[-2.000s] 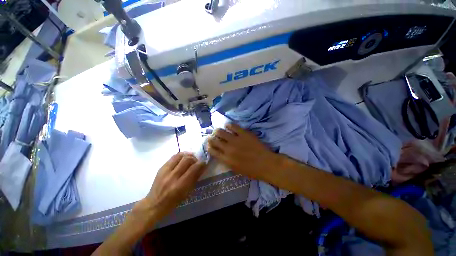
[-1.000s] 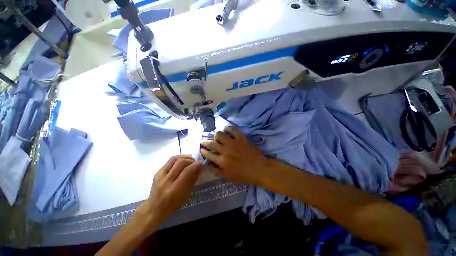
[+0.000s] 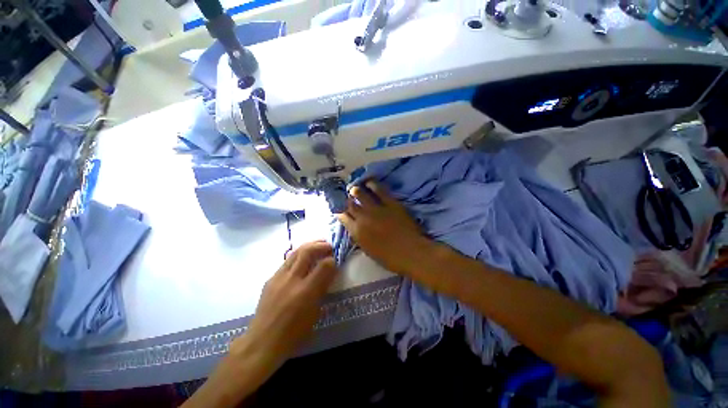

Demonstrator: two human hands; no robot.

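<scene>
The white sewing machine (image 3: 351, 111) stands across the view, its presser foot (image 3: 335, 195) low over the table. A blue-grey heap of gathered garment pieces (image 3: 495, 215) lies right of the needle and hangs over the front edge. My right hand (image 3: 381, 227) lies on the fabric right beside the presser foot, fingertips on the cloth. My left hand (image 3: 302, 275) is in front of the foot, fingertips at a narrow strip of blue fabric (image 3: 342, 241). Whether its fingers pinch the strip is not clear.
Folded blue bands (image 3: 100, 267) lie at the left of the table. Other blue pieces (image 3: 235, 191) lie behind the needle. Tied bundles (image 3: 48, 179) are at far left. Black-handled scissors (image 3: 664, 211) lie at far right, near pink cloth (image 3: 658, 283). A blue rim (image 3: 527, 386) shows low right.
My right hand has moved up closer to the presser foot. My left hand has shifted slightly right. A narrow blue strip now shows between the hands. The camera view has shifted a little.
</scene>
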